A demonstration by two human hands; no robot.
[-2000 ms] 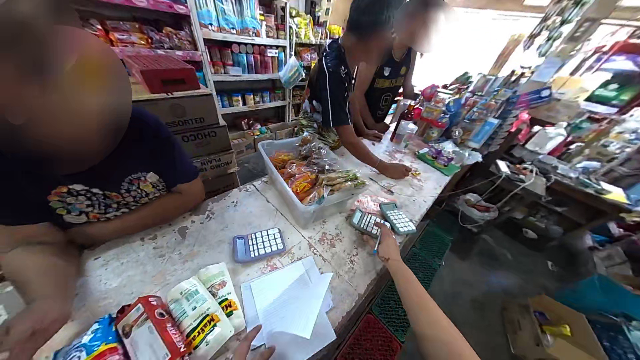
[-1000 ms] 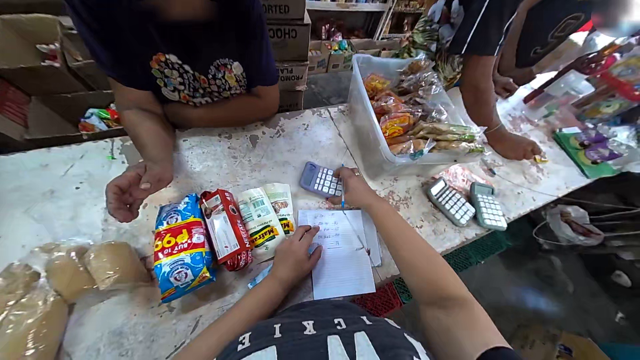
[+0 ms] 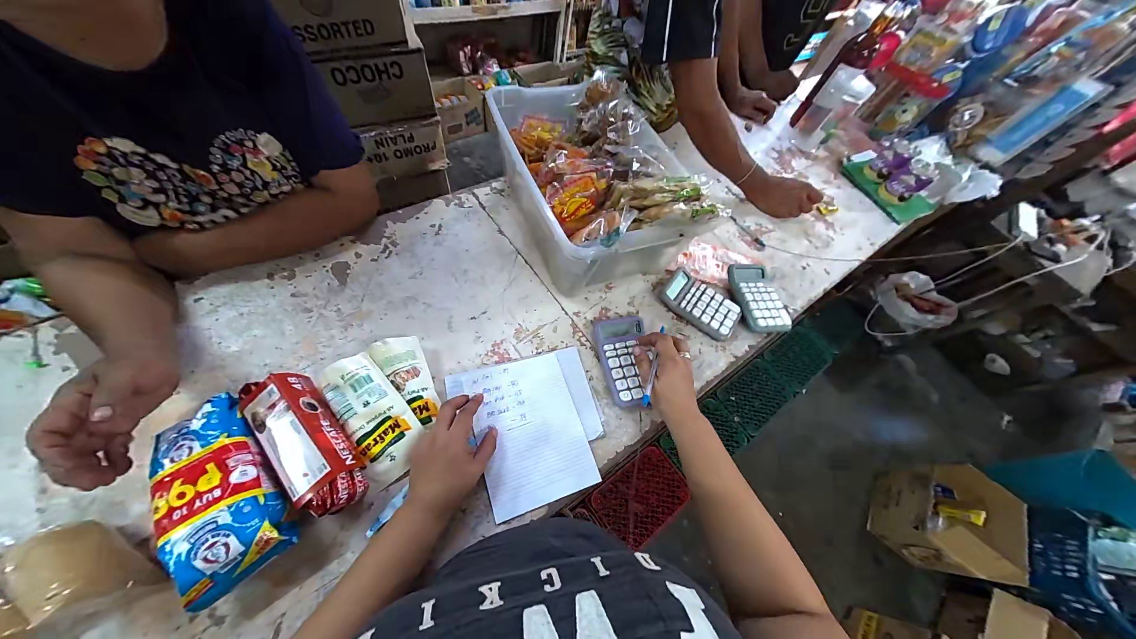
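My right hand holds a blue pen, its fingers over the keys of a lavender calculator on the worn counter. My left hand rests on the left edge of a lined paper sheet with handwriting; nothing is held in it. More paper lies beneath the sheet. Left of the paper are white-and-green printed packs, a red Nescafé pack and a blue-and-red packet. Two greenish-grey calculators lie to the right of the lavender one.
A clear plastic bin of bagged snacks stands behind the calculators. Across the counter, a person leans at left, a hand near the packets. Another person's hand touches the counter at upper right. A plastic bag of brown contents lies lower left.
My right hand was near the two greenish calculators two seconds ago; it is now at the lavender one, which sits right of the paper. My left hand has come onto the sheet. The view has swung.
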